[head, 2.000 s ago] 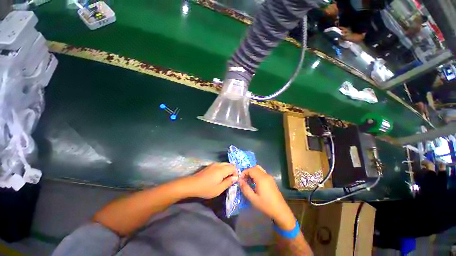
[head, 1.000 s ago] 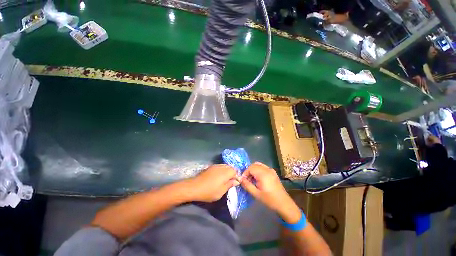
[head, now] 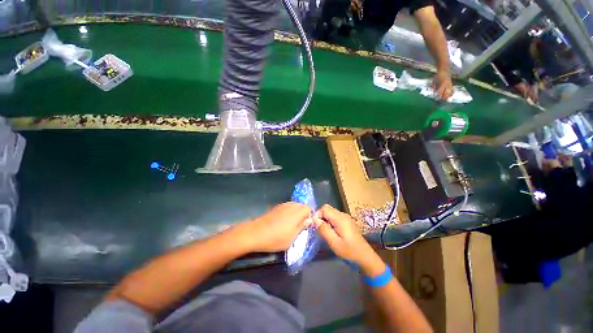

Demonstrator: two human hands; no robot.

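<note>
A clear plastic bag of blue varistors (head: 303, 250) stands out above and below my hands at the bench's front edge. My left hand (head: 287, 225) grips the bag from the left, its fingers closed on the plastic. My right hand (head: 337, 231) pinches it from the right, with a blue band at the wrist. The fingertips of both hands meet at the middle of the bag. Two loose blue varistors (head: 171, 176) lie on the dark green bench to the left, their wire legs close together.
The fume hood (head: 238, 146) hangs above the bench. A cardboard tray (head: 348, 175), soldering station (head: 422, 179) and green solder reel (head: 447, 124) are right. White housings (head: 8, 156) stand left. Open strips (head: 107, 72) lie on the conveyor; another person's hand (head: 443, 85) touches a white bundle.
The view has shifted, so the bench items sit further left. Another person's arm now reaches over the conveyor, where another open strip shows beside the white bundle. My hands stay on the bag.
</note>
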